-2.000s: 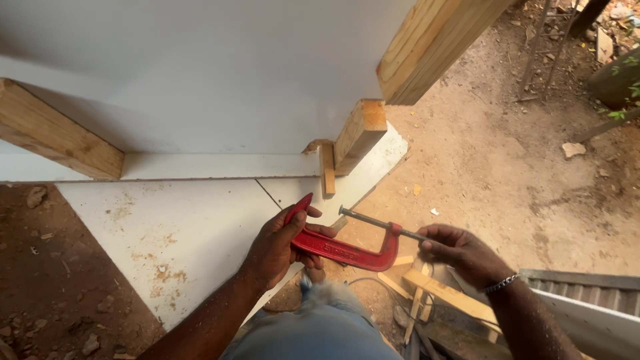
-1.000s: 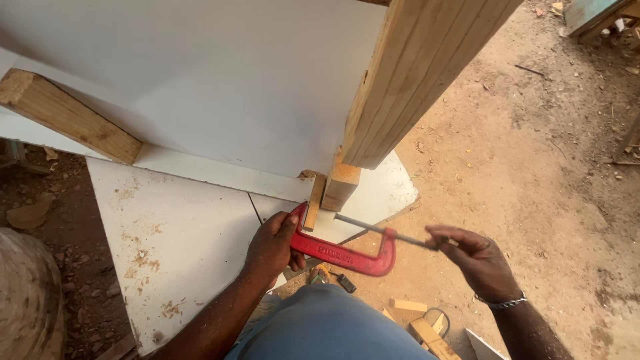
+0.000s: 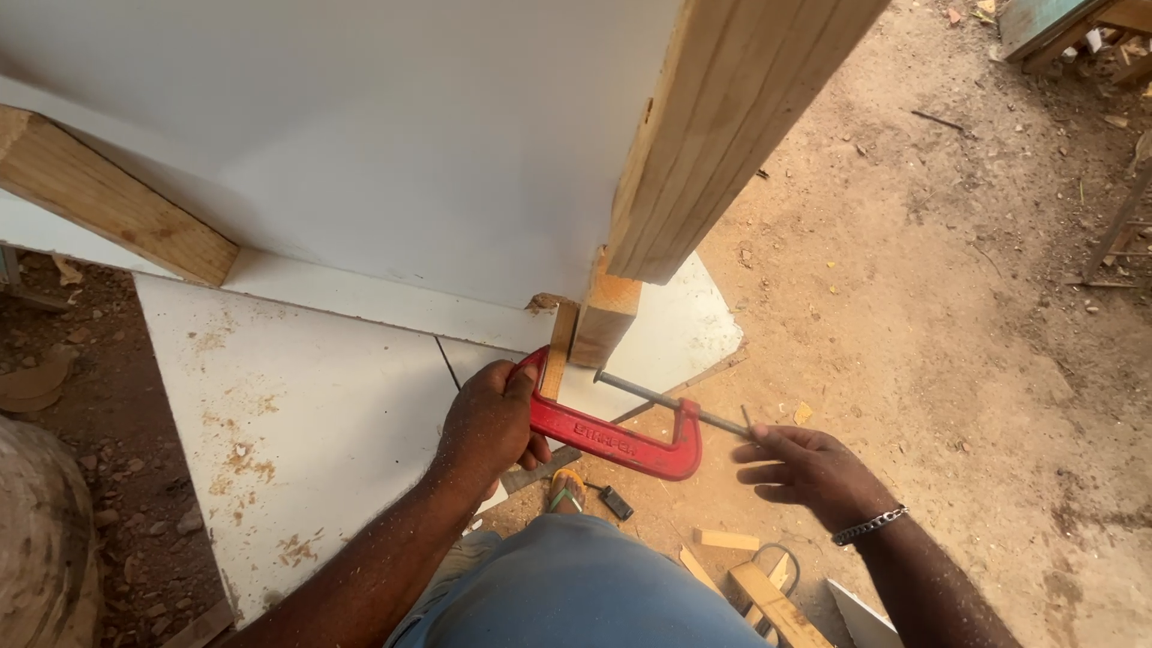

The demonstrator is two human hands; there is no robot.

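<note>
My left hand (image 3: 495,418) grips the fixed-jaw end of a red metal C-clamp (image 3: 612,439). That jaw lies against a thin wooden strip (image 3: 560,351), which stands beside a short wooden block (image 3: 607,315). The clamp's screw (image 3: 652,393) points at the block from the right, its pad close to the block's lower corner; whether they touch I cannot tell. At the outer end of the screw, my right hand (image 3: 796,468) has thumb and forefinger at the handle, the other fingers spread.
A large white panel (image 3: 360,135) rises ahead, with a thick timber (image 3: 729,126) at its right and a wooden piece (image 3: 117,193) at its left. Below lies a stained white board (image 3: 297,432). Offcuts (image 3: 774,603) and a small black object (image 3: 616,502) are on the dirt.
The clamp has moved up around the strip and block; two seconds ago it was below them. My right hand's fingers have spread from a closer grip. The view has shifted.
</note>
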